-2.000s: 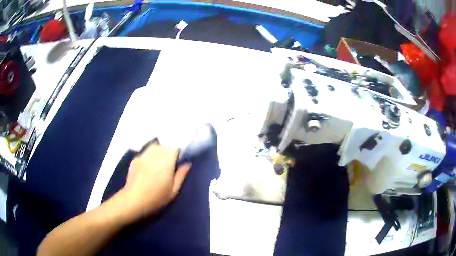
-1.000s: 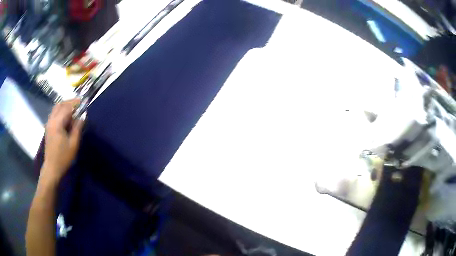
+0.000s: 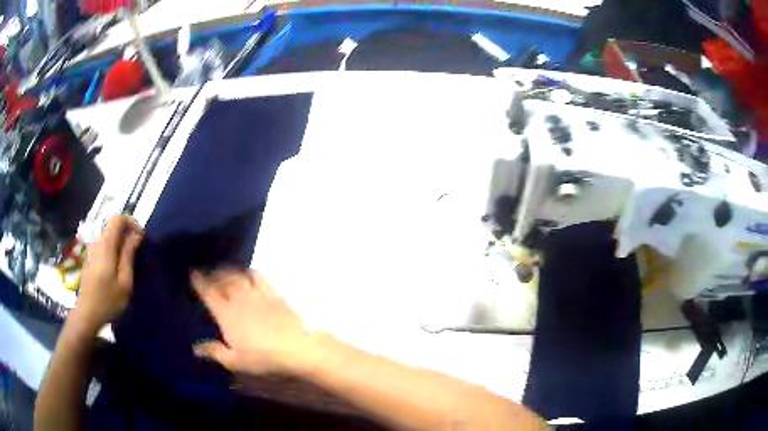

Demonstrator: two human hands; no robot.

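Note:
A long navy cloth panel lies on the left of the white table, its near part dark and hanging over the front edge. My left hand is at the panel's left edge, fingers bent together at the cloth; they seem to pinch it. My right hand lies on the near part of the panel with fingers spread, palm down. Another navy piece lies under the head of the white sewing machine and runs to the front edge. The needle area is small and blurred.
An open white tray with small items stands behind the machine head. A black angular piece is at the right table edge. Yellow loops and a red round part are at the left. Blue edging runs behind the table.
My right hand has come into view onto the panel. My left hand stays at the panel's left edge. The view has swung back right; the cloth's near part has shifted and looks darker.

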